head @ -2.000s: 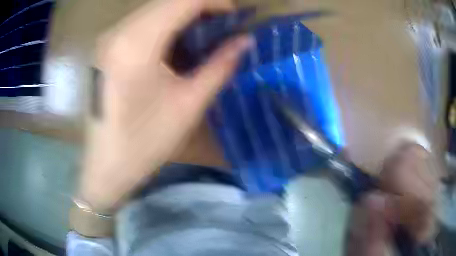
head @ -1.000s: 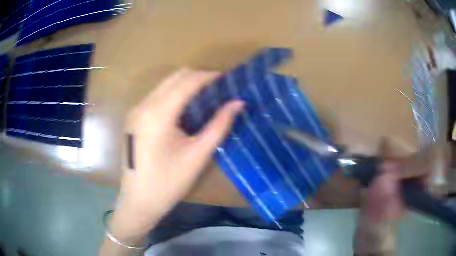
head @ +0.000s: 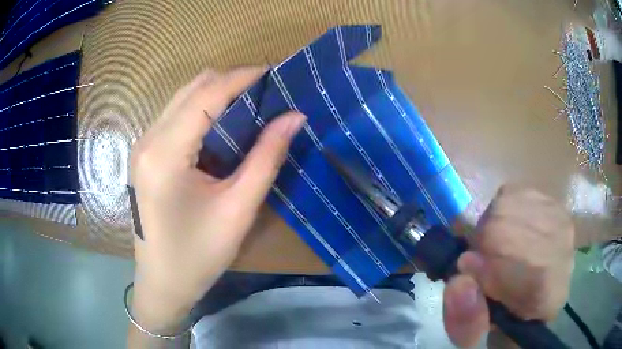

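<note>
The joined solar cell pieces (head: 341,170) are held up above the tabletop, tilted and bent at the joints. They are dark at the upper left and bright blue at the lower right, with pale busbars across them. My left hand (head: 218,157) grips their upper left part, thumb on top and fingers underneath. My right hand (head: 511,259) holds the soldering iron (head: 436,249) by its black handle. The iron's tip points up and left over the middle of the cells; whether it touches them I cannot tell.
The tan-brown tabletop (head: 477,82) lies under the work. Finished cell assemblies (head: 41,136) lie at the left. A pile of tabbing ribbon (head: 583,102) lies at the right. A black cord (head: 580,324) shows at the lower right. Light glares on the table at left.
The cells are raised and turned a little in my left hand, and show larger and sharper. The iron's tip has moved left over them. A small dark triangular piece at the top is out of view.
</note>
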